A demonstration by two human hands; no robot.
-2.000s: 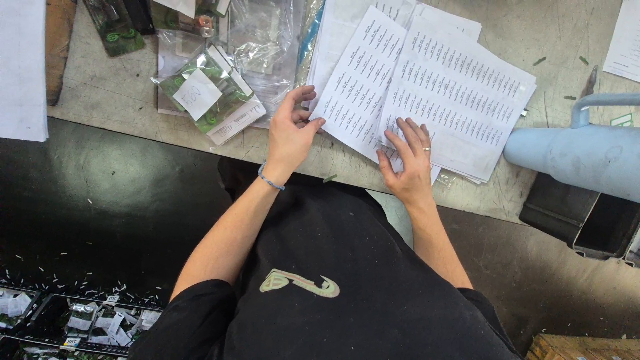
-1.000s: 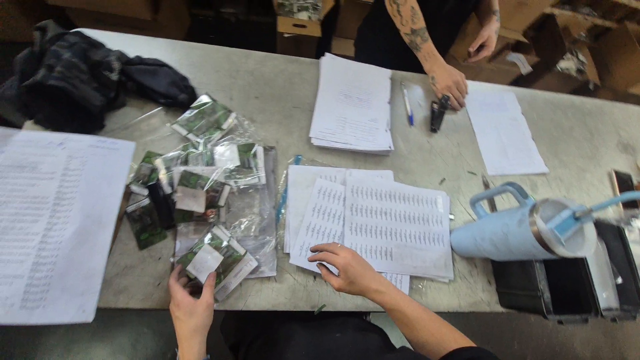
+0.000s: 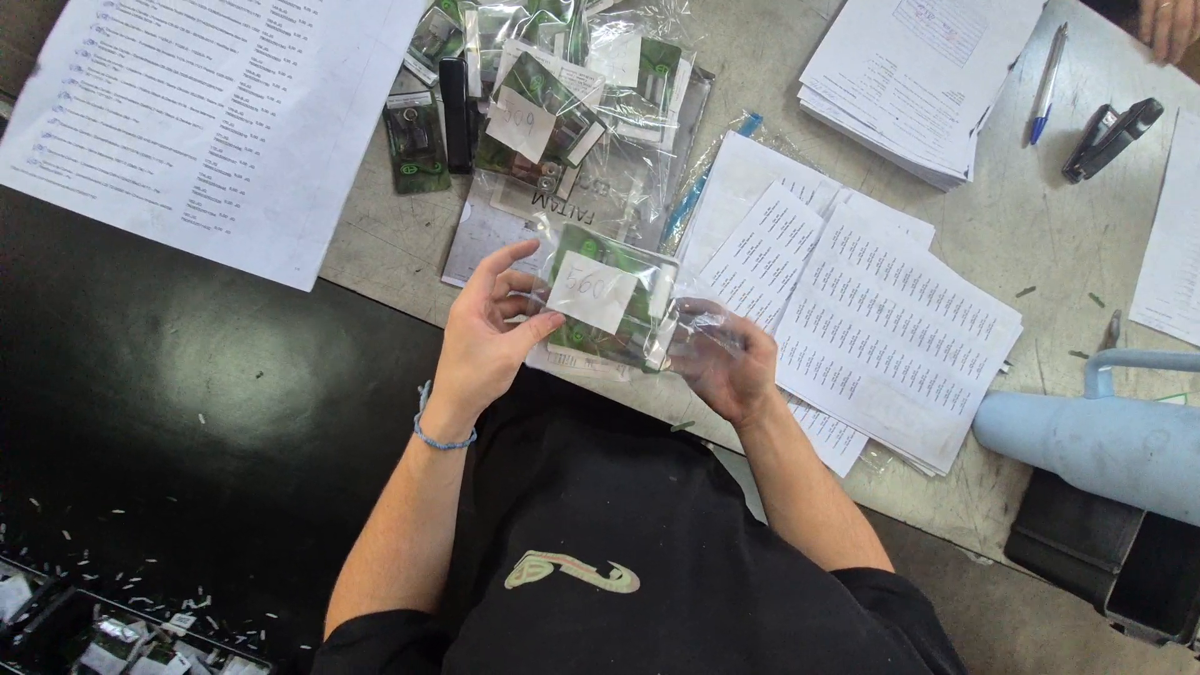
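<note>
Between my two hands, over the table's front edge, is a clear plastic bag of green carded parts (image 3: 614,291) with a white paper note on it. My left hand (image 3: 497,323) grips its left side, thumb on the front. My right hand (image 3: 727,361) holds the right end, its fingers partly behind the clear film. More bagged green cards (image 3: 534,117) lie in a pile beyond, beside a black stapler-like object (image 3: 457,117). Printed label sheets (image 3: 891,328) are spread to the right of my right hand.
A large printed sheet (image 3: 206,122) lies at the left, a paper stack (image 3: 914,84) at the back. Right of it are a pen (image 3: 1048,84), a black stapler (image 3: 1113,139) and another person's hand (image 3: 1169,26). A light blue tumbler (image 3: 1092,445) and black bins (image 3: 1078,534) stand at the right edge.
My left hand has moved from the label sheets to the bag, which lay on the table and is now held up. My right hand has left the sheets and holds the bag too.
</note>
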